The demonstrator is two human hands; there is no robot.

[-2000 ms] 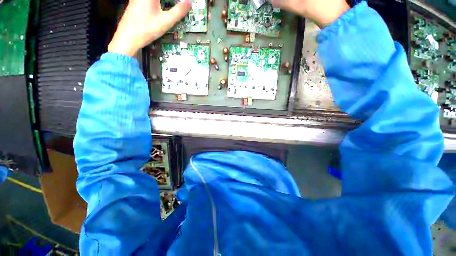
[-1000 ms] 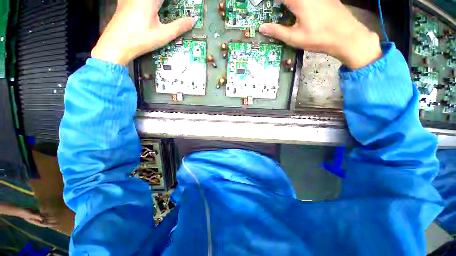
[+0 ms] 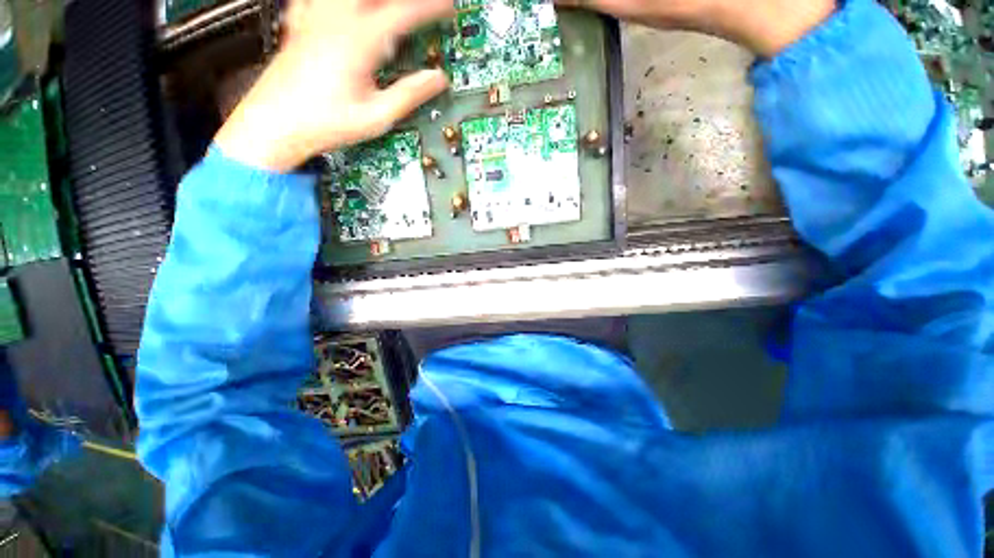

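A dark-rimmed carrier [image 3: 619, 164] lies on the line with green circuit boards in its pockets. One circuit board [image 3: 523, 169] sits at the near right, another [image 3: 382, 187] at the near left, and a third [image 3: 507, 44] at the far right. My left hand [image 3: 349, 82] is over the carrier's far left part, fingers spread and slightly blurred. It hides that pocket, and I cannot tell if it grips anything. My right hand [image 3: 708, 13] is at the top edge over the carrier's far right side, its fingers mostly cut off. Small coppery clips surround the boards.
A silvery line rail [image 3: 567, 289] runs before me. A ribbed black plate [image 3: 114, 164] and green board panels [image 3: 27, 174] are at left. More carriers [image 3: 354, 376] are stacked low beside me. Another populated carrier [image 3: 965, 98] is at far right. Part of a person in blue [image 3: 27, 463] shows lower left.
The view has shifted and tilted. My right hand has moved up and away, now largely out of the picture. My left hand remains over the far left board, its fingers raised further.
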